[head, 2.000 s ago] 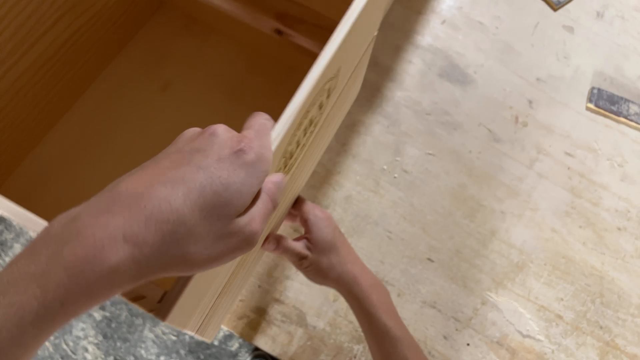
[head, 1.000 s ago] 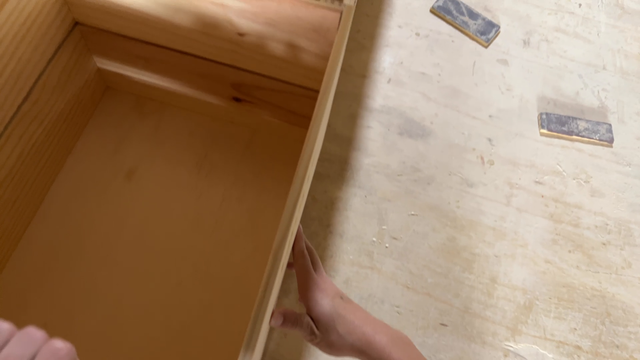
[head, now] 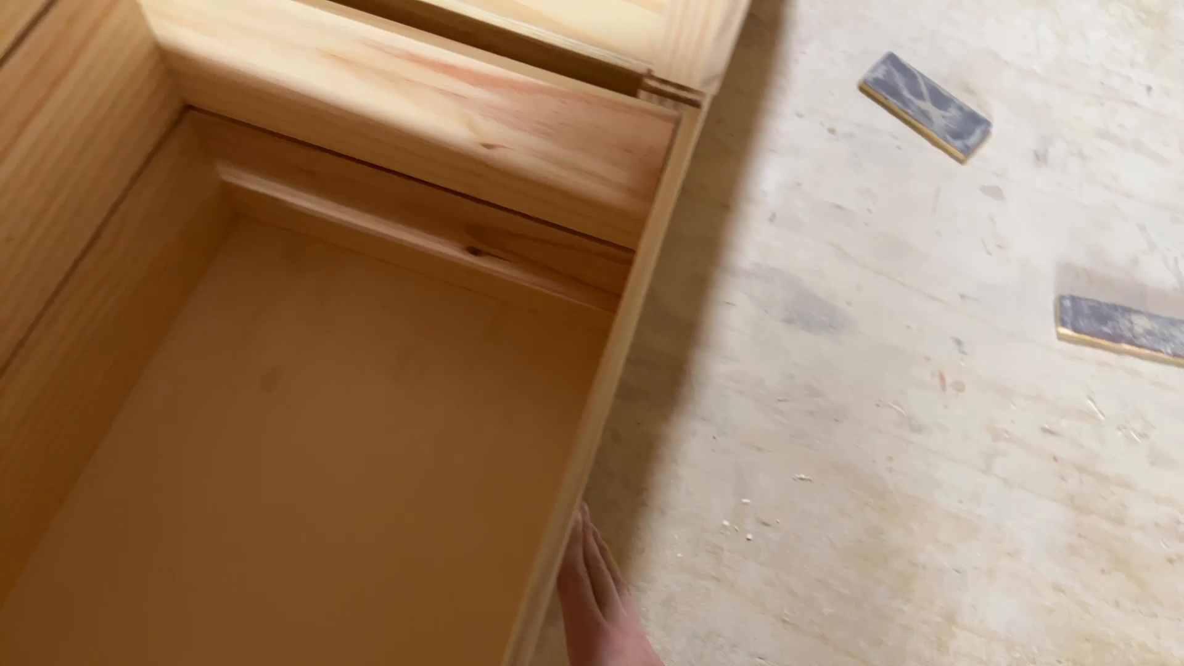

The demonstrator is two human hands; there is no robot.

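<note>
A pine wood box (head: 638,268) with deep walls fills the left and middle of the view; its inside shows a flat bottom panel (head: 351,444). At the lower middle my right hand (head: 599,592) lies against the outer face of the box's right wall, fingers extended and pointing up along it. The thumb and the palm are mostly hidden or cut off by the frame edge. My left hand is out of view. At the top, beyond the box's far wall (head: 444,120), a further wooden part (head: 573,28) meets the corner over a narrow gap.
Right of the box is a worn, stained plywood worktop (head: 860,416) with small wood crumbs. On it lie two flat blocks with dark, dusty faces, one at the upper right (head: 925,106) and one at the right edge (head: 1124,324).
My left hand, first gripping the right wall's top edge, then at the lower left, has left the view. My right hand has stayed by the wall's outer face. The view has shifted.
</note>
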